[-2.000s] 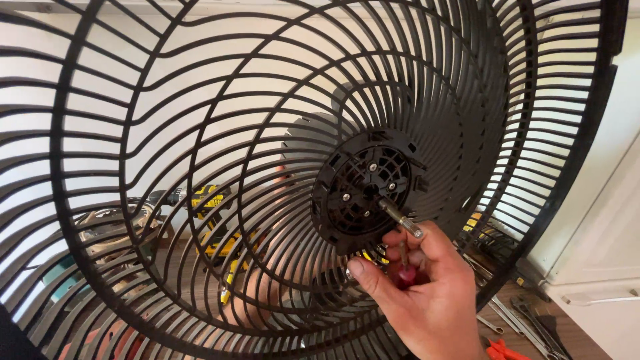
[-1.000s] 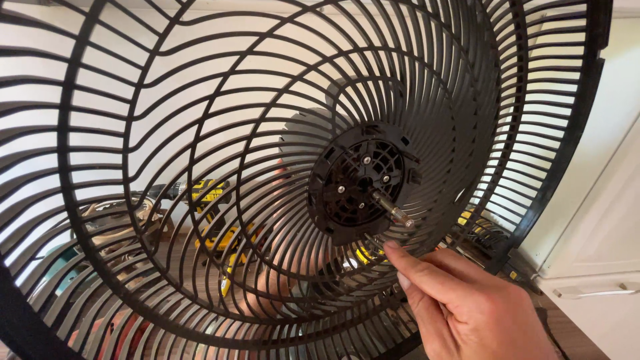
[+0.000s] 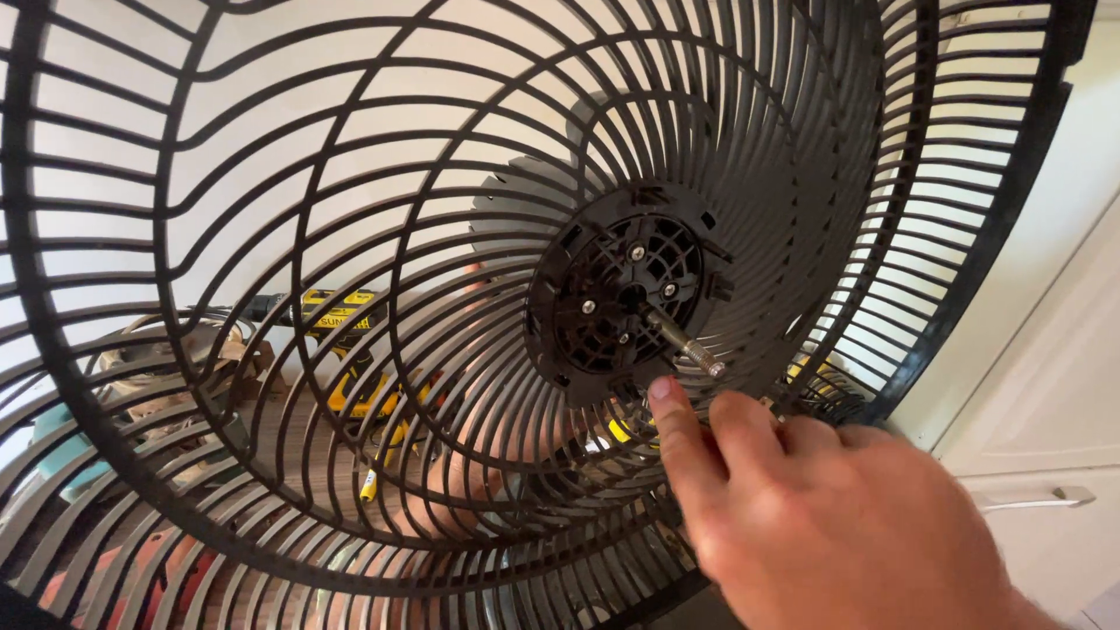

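Observation:
A black plastic rear grille of a fan fills most of the view. At its hub several screws show, and a threaded metal motor shaft sticks out toward me. My right hand is just below the shaft, index finger pointing at the hub's lower edge; whether it touches cannot be told. No held object shows in it, though its palm is hidden. Behind the grille, my left hand and forearm show in part through the ribs, near the dark motor housing; what the fingers hold is hidden.
Through the grille, a yellow and black cordless drill and other yellow tools lie on a wooden surface. Teal and red objects are at the lower left. A white cabinet door with a handle stands at the right.
Two seconds ago my right hand held a screwdriver with a red handle by the shaft; no screwdriver shows there now. The hand has moved to below the hub with its index finger extended.

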